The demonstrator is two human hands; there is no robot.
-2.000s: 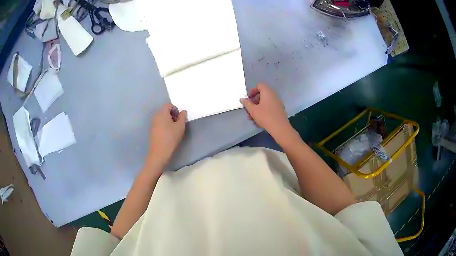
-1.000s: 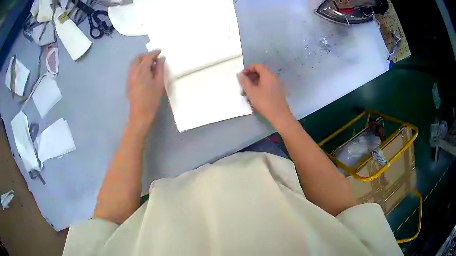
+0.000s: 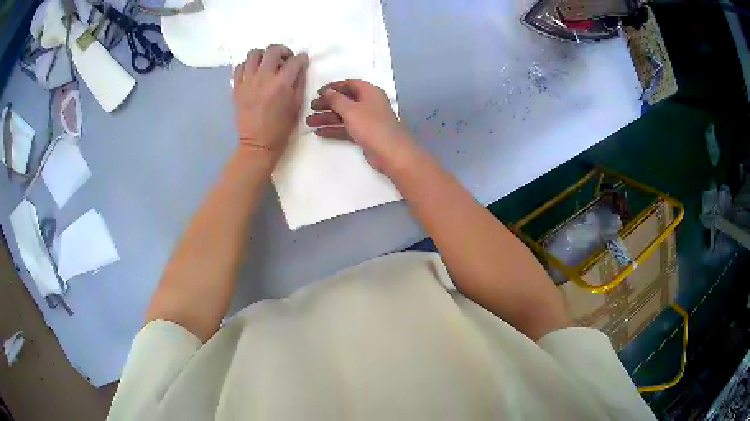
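A cream-white fabric panel (image 3: 335, 181) lies on the cloth-covered table (image 3: 164, 205) in front of me. Its near edge is straight, and its upper part runs out of the picture. My left hand (image 3: 270, 97) lies palm down on the panel's left part, fingers pointing away from me. My right hand (image 3: 354, 119) is over the panel's middle, fingers curled and pointing left. The fold line across the panel is mostly hidden by my hands. I cannot tell whether the right fingers grip the fabric.
Black-handled scissors (image 3: 148, 48) lie at the far left, near a tapered cream piece (image 3: 103, 70). White pieces (image 3: 86, 244) and narrow strips lie along the left. A steam iron (image 3: 580, 18) is at the far right. A yellow-framed cart (image 3: 604, 288) with cardboard stands right of the table.
Both hands have moved from the panel's side edges inward and away from me, onto its middle. The near edge of the panel now sits slightly closer to me.
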